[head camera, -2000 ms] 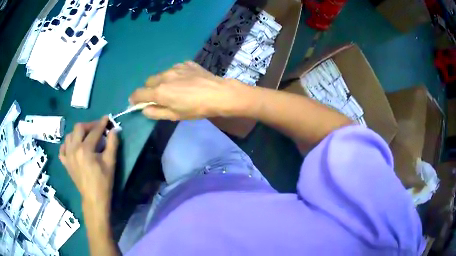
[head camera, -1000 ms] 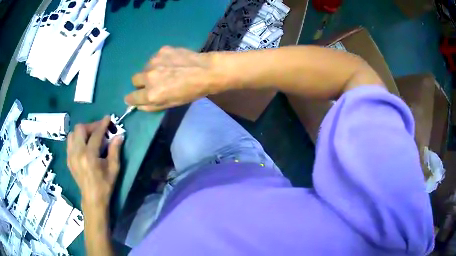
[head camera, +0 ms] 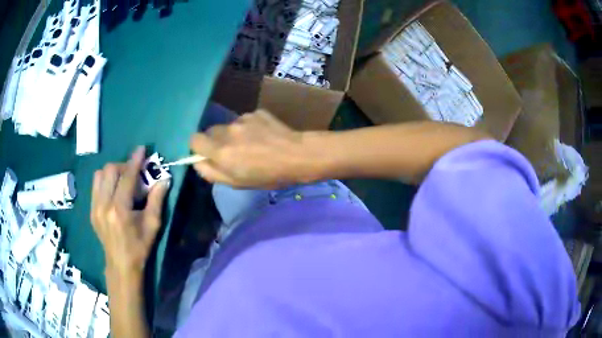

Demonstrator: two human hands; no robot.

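Note:
My left hand [head camera: 125,214] holds a white plastic housing [head camera: 157,173] near the bench's front edge. A dark oval shows at the housing's end, between thumb and fingers; the rest is hidden by the hand. My right hand [head camera: 247,150] holds a small hand tool [head camera: 187,160] with a pale handle. The tool's thin tip points left and reaches the housing's end; I cannot tell whether it touches. Both hands are bare.
Housings with black parts [head camera: 59,82] lie fanned at the upper left. Loose white shells [head camera: 39,264] are piled at the lower left. Black parts [head camera: 132,8] lie at the top. Cardboard boxes hold mixed parts [head camera: 307,46] and white parts [head camera: 432,76] to the right.
The view has shifted, showing more of the boxes. My right hand has moved lower, and the tool now lies nearly level instead of slanting down. My left hand still holds the housing.

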